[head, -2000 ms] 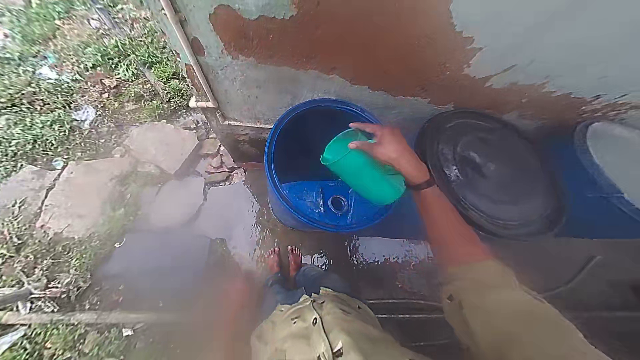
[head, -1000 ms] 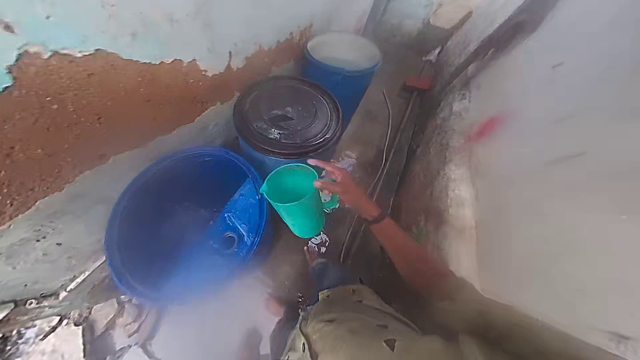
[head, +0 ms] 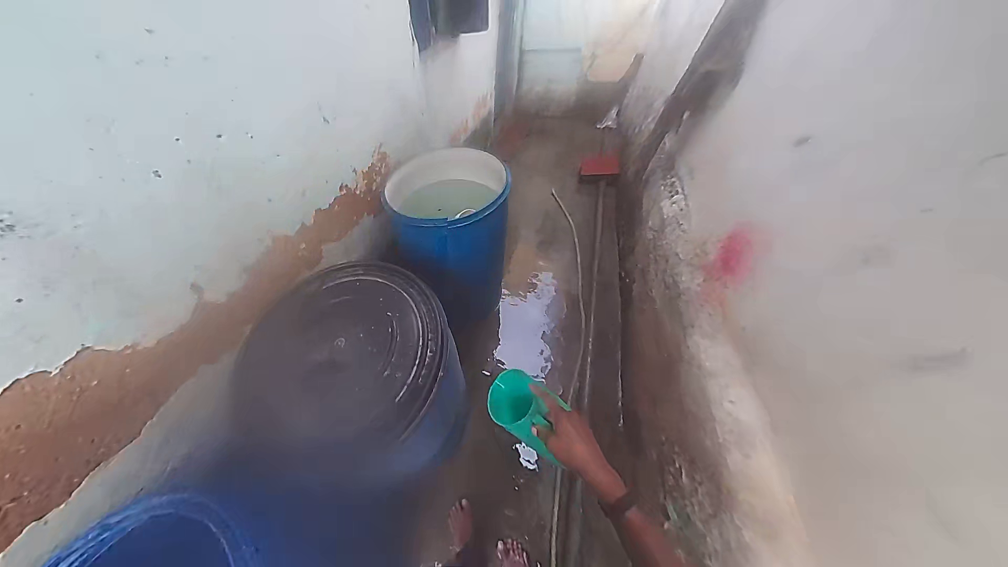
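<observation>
My right hand (head: 573, 441) grips a green plastic mug (head: 521, 409) low at the centre right, its mouth tipped toward the upper left. The mug is over the wet floor, to the right of a blue drum with a black lid (head: 339, 354). Beyond that drum stands a blue drum without a lid (head: 461, 272), holding cloudy water with a small pale thing at its surface. At the lower left is the rim of another open blue drum (head: 150, 512), partly blurred. My left hand is out of view.
A hose (head: 579, 268) and a long-handled tool with a red head (head: 600, 167) lie along the narrow wet passage. A peeling wall (head: 197, 157) stands behind the drums; a pale wall (head: 866, 276) bounds the right. My bare feet (head: 461, 524) show at the bottom.
The view has swung far along the passage. Two seconds ago the mug was over the open blue drum; now it is over the floor, past the black-lidded drum's right side, still in my right hand.
</observation>
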